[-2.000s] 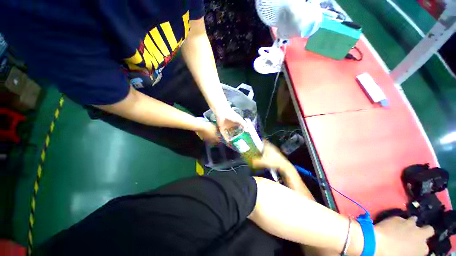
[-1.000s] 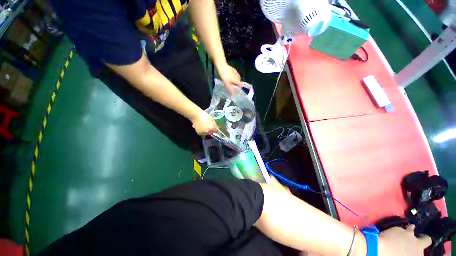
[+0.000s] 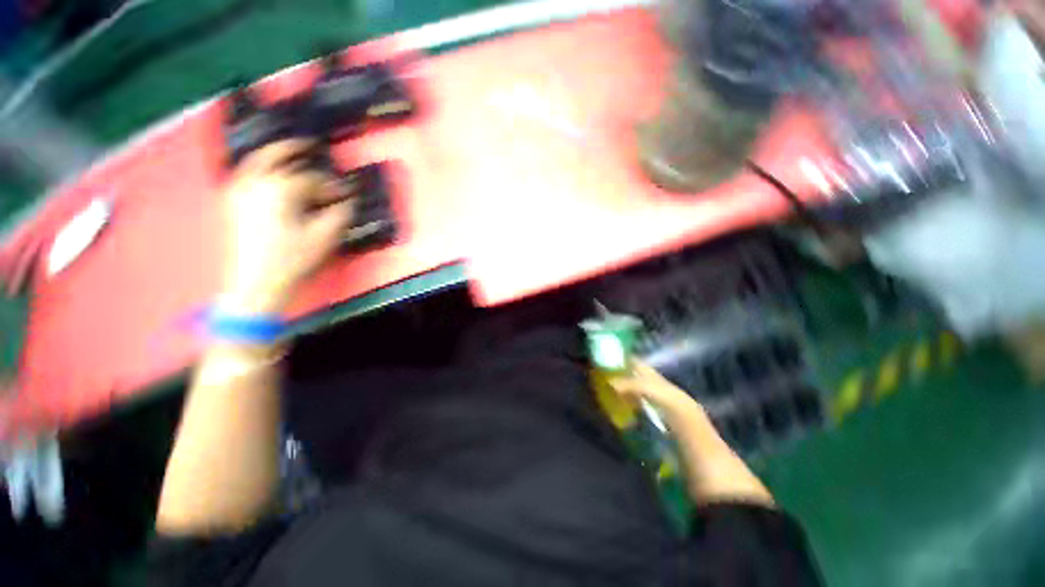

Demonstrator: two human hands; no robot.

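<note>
The frame is blurred by motion. My left hand [image 3: 273, 218], with a blue band at the wrist, lies over black devices [image 3: 369, 206] on the red bench. Its fingers are bent at a dark part; whether they grip it is unclear. More black devices [image 3: 358, 96] lie just behind it. My right hand [image 3: 651, 388] is below the bench edge, closed around a green and yellow object [image 3: 610, 351] with a white patch. A thin pale stick shows by its fingers.
The red bench [image 3: 539, 149] curves across the top. A white box [image 3: 79, 236] lies at left, an olive-grey drum [image 3: 692, 143] with a dark top at upper right. Clear plastic [image 3: 905, 143] lies beyond it. Dark pocketed trays [image 3: 745, 355] are below the bench, right of my right hand.
The view has swung from the other person and the bag to the bench. My right hand, with the green object, now shows at right. My left hand stays at the black devices.
</note>
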